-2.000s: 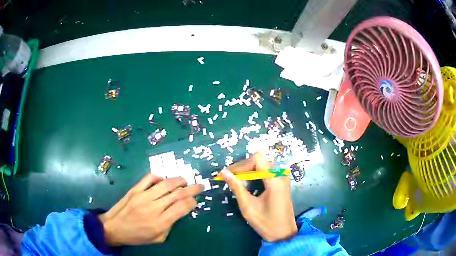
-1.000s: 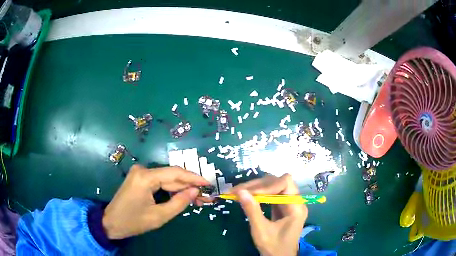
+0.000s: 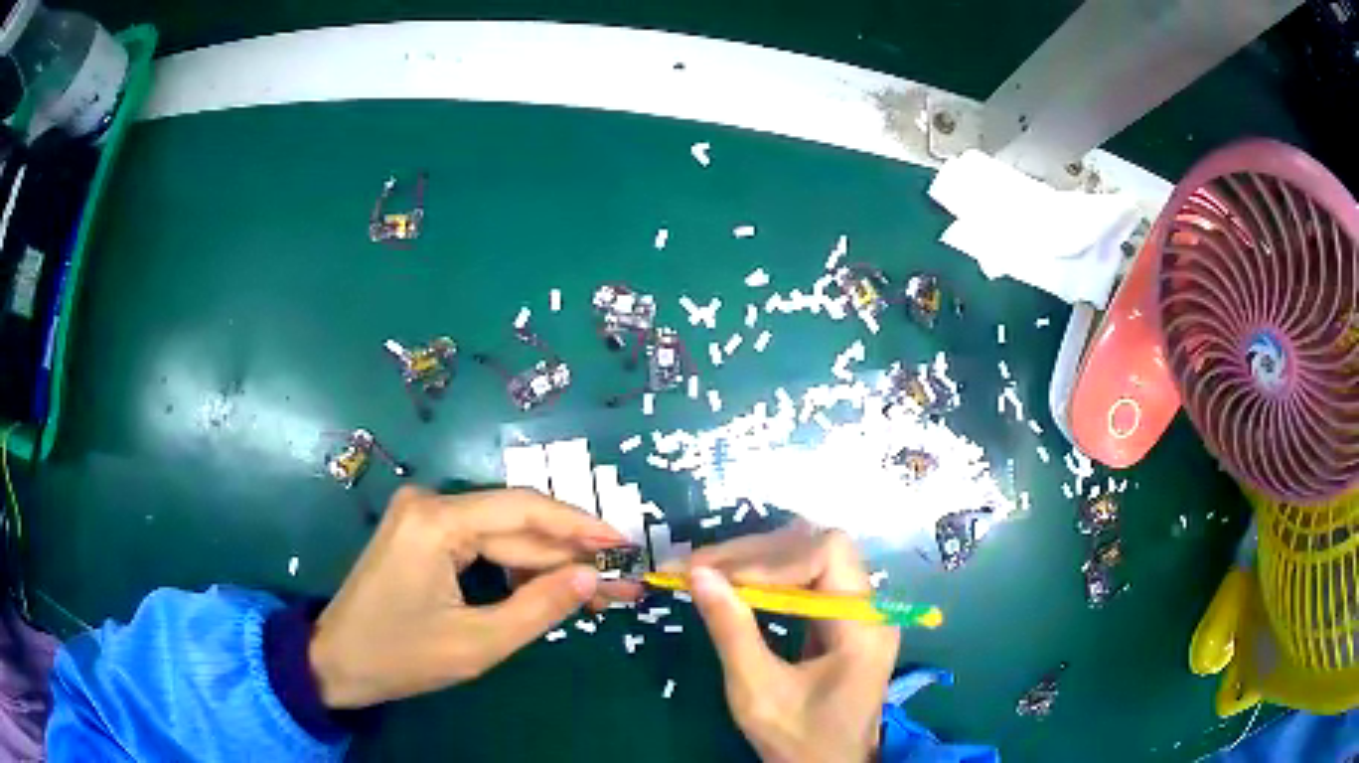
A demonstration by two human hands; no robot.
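My left hand point(image 3: 455, 604) holds a small electronic module point(image 3: 619, 562) between thumb and fingertips, dark with gold marks. My right hand point(image 3: 805, 648) holds yellow tweezers point(image 3: 805, 602) with a green end, like a pencil. Their tip is at the module's right edge; whether it touches, and whether it carries a pad, is too small to tell. White pad strips point(image 3: 571, 474) lie side by side just beyond my left fingertips. Many loose white pieces point(image 3: 775, 462) are scattered beyond my right hand. More modules point(image 3: 540, 385) lie loose on the green bench.
A pink fan point(image 3: 1259, 350) and a yellow fan point(image 3: 1312, 596) stand at the right. Crumpled white paper point(image 3: 1043, 231) lies by the metal post point(image 3: 1133, 67). A white rail point(image 3: 492, 63) crosses the far side. A green tray point(image 3: 93, 224) with dark items is at the left edge.
Two seconds ago my left hand lay at the pad strips with the tweezers' tip there; now it holds a module. The view has shifted. Since one second ago, the tweezers' green end has moved slightly left and nearer.
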